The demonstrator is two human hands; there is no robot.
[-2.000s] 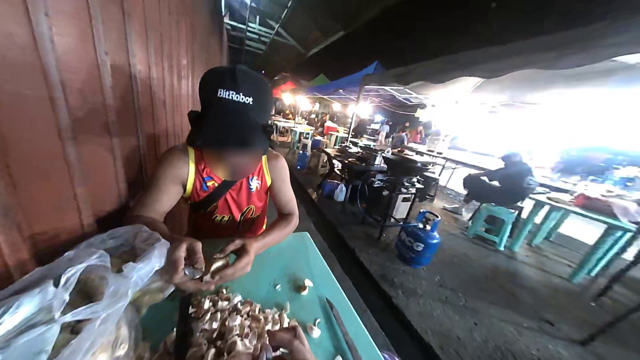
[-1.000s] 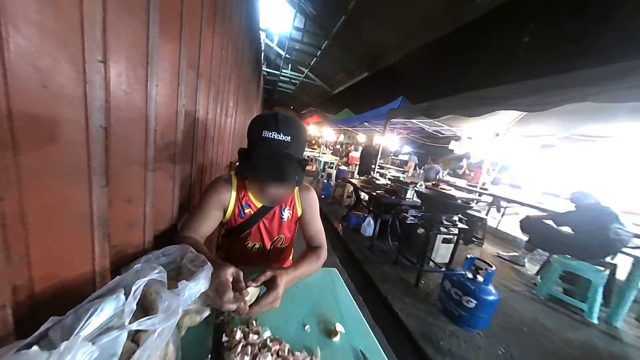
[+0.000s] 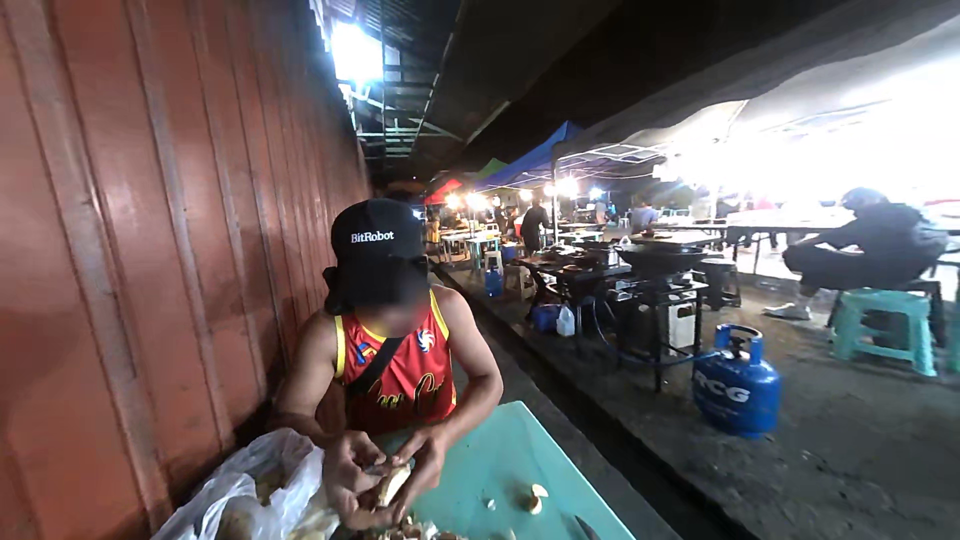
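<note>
Neither my left hand nor my right hand is in the frame. Across the teal table [image 3: 517, 457] sits a person in a red sleeveless jersey, who holds a pale peeled piece [image 3: 394, 484], perhaps garlic, in both hands [image 3: 375, 480]. A small blade-like thing shows between those fingers, too blurred to name. Below them, the bottom edge cuts off a heap of pale and brownish pieces [image 3: 412, 531]. A small pale piece [image 3: 536, 498] lies apart on the tabletop. The dark tip of a knife blade [image 3: 586, 529] shows at the bottom edge.
A clear plastic bag [image 3: 262, 480] of roundish produce stands at the table's left, near a red corrugated metal wall [image 3: 150, 262]. To the right are a blue gas cylinder [image 3: 736, 382], a wok on a burner stand [image 3: 660, 259], a teal stool [image 3: 883, 326] and a seated person in dark clothes [image 3: 870, 240].
The view has tilted up, so less of the heap and knife shows. A hand at the bottom edge by the heap two seconds ago is out of view. The person opposite still holds a piece.
</note>
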